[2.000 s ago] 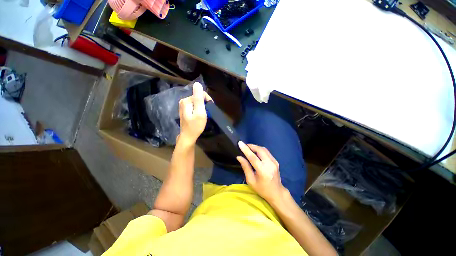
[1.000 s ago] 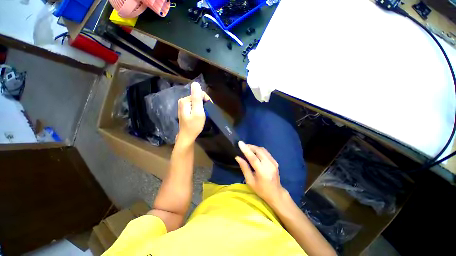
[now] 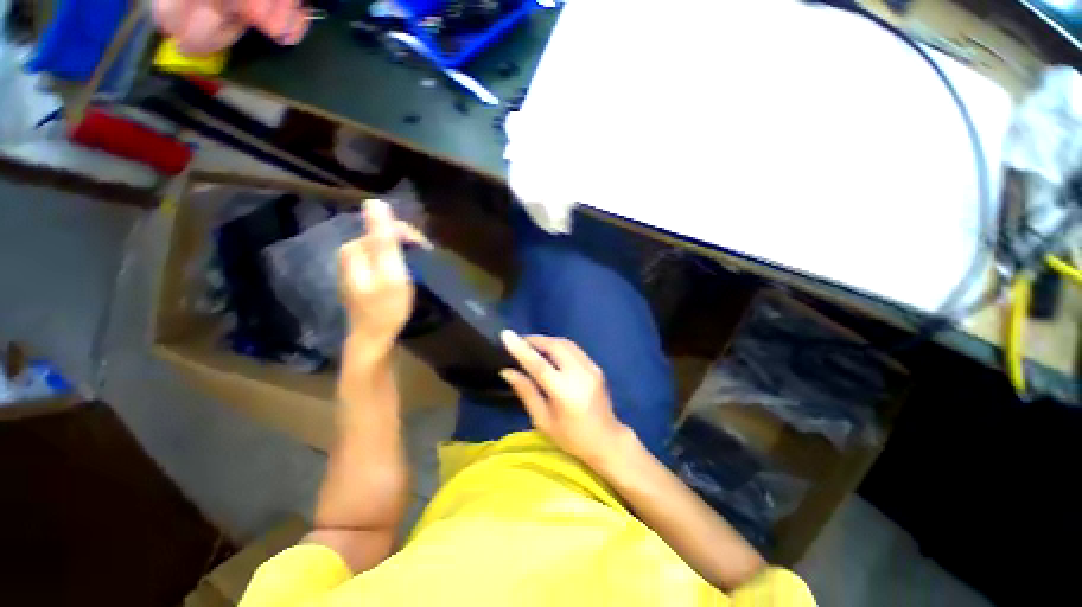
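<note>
A flat black stand [image 3: 465, 311] is held over my lap, its narrow edge with a small pale marking turned up. My left hand [image 3: 377, 279] grips its upper left end, with the fingers raised and close together. My right hand [image 3: 560, 389] grips its lower right end, thumb and fingers on the edge. The picture is blurred. The stand's broad faces are mostly hidden by its tilt and by my hands.
A carton [image 3: 255, 385] with bagged black items is left of my legs; another carton [image 3: 819, 468] is to the right. A white cover [image 3: 759, 142] lies on the bench with a black cable. A blue bin [image 3: 481, 36], red bar [image 3: 131, 140] and yellow-handled tool [image 3: 1017, 332] are also there.
The whole view has shifted, so my hands and the bench appear further left, and the yellow-handled tool shows at the right. Both hands keep the same grip on the stand.
</note>
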